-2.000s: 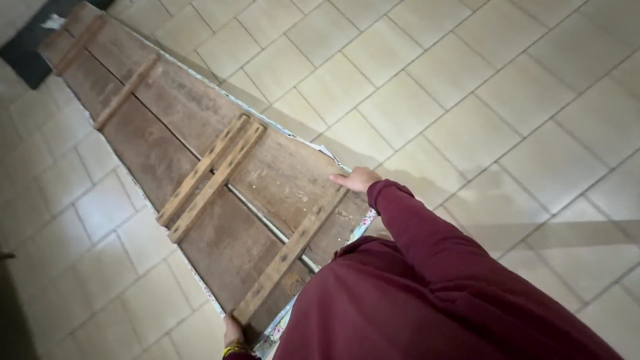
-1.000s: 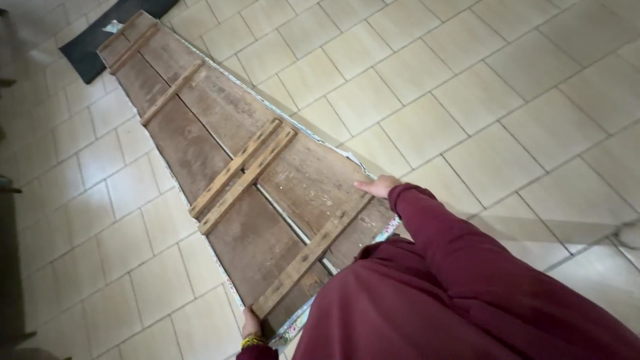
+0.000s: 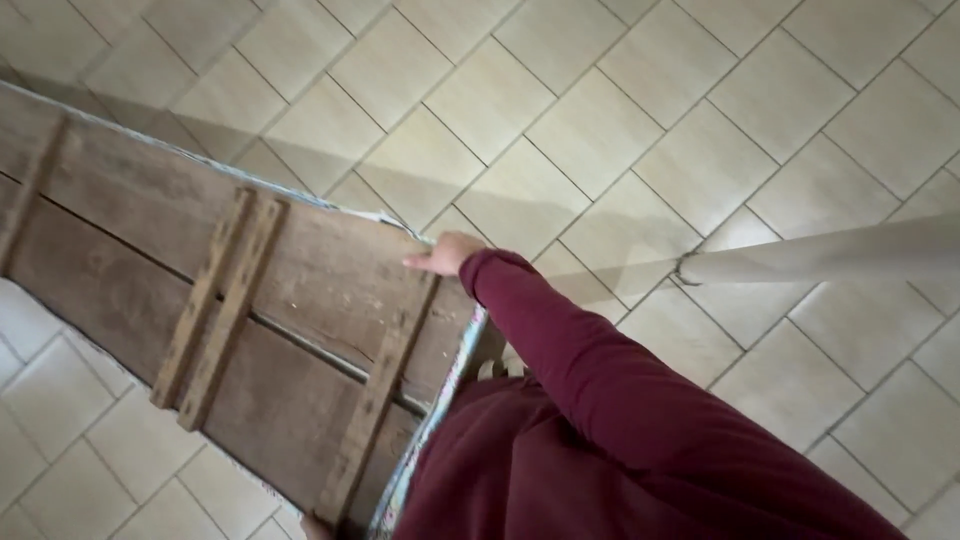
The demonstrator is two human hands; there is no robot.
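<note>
A long panel of brown wooden boards lies with its battened side up and its wide end against my body. Several wooden battens cross it, and patterned fabric wraps its edges. My right hand grips the far long edge near the wide end, thumb on the boards beside the end batten. My left hand holds the opposite edge at the other end of that batten; the frame's bottom cuts most of it off. The panel's narrow end is out of view.
Beige floor tiles surround the panel. A pale round post or pipe meets the floor at the right, with a dark ring at its base. A long shadow falls across the tiles beyond the panel.
The view has swung to the right, so the panel's narrow end has left it and the pale post has come in. Both hands keep their places on the panel's edges.
</note>
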